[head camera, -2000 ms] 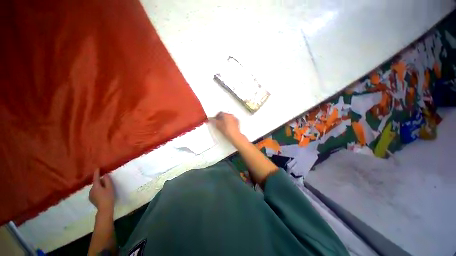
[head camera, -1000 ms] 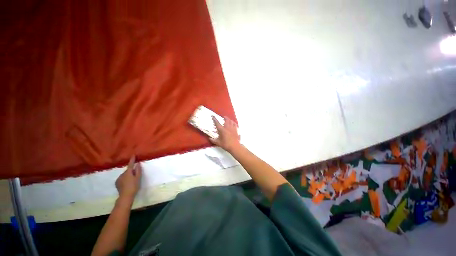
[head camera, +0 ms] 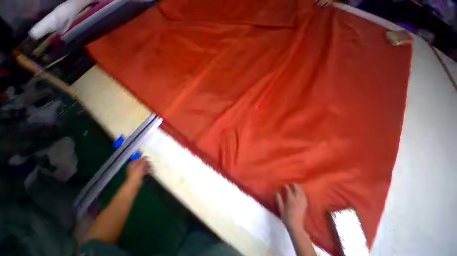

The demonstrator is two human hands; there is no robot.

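The red-orange cloth (head camera: 280,100) lies spread on the off-white table. The pale cloth weight (head camera: 349,231) rests on its near right corner, cut off by the bottom edge. My right hand (head camera: 292,202) lies on the cloth near its frayed edge, left of the weight, fingers apart and holding nothing. My left hand (head camera: 139,169) is at the table's near edge beside the silver rail (head camera: 118,160) and its blue blocks (head camera: 136,156); its fingers are blurred, so its grip cannot be told. The rail sticks out past the table edge and its upper end meets the cloth.
A tan-brown weight (head camera: 398,38) sits on the far right corner. Another person's hand (head camera: 323,3) touches the cloth's far edge. White underlay paper (head camera: 200,182) shows along the near edge. Fabric rolls (head camera: 102,19) lie at upper left. A thin brown stick (head camera: 444,67) is at far right.
The view has swung left along the table. My right hand has let go of the pale weight, which stays on the cloth corner. My left hand has left the cloth edge for the rail.
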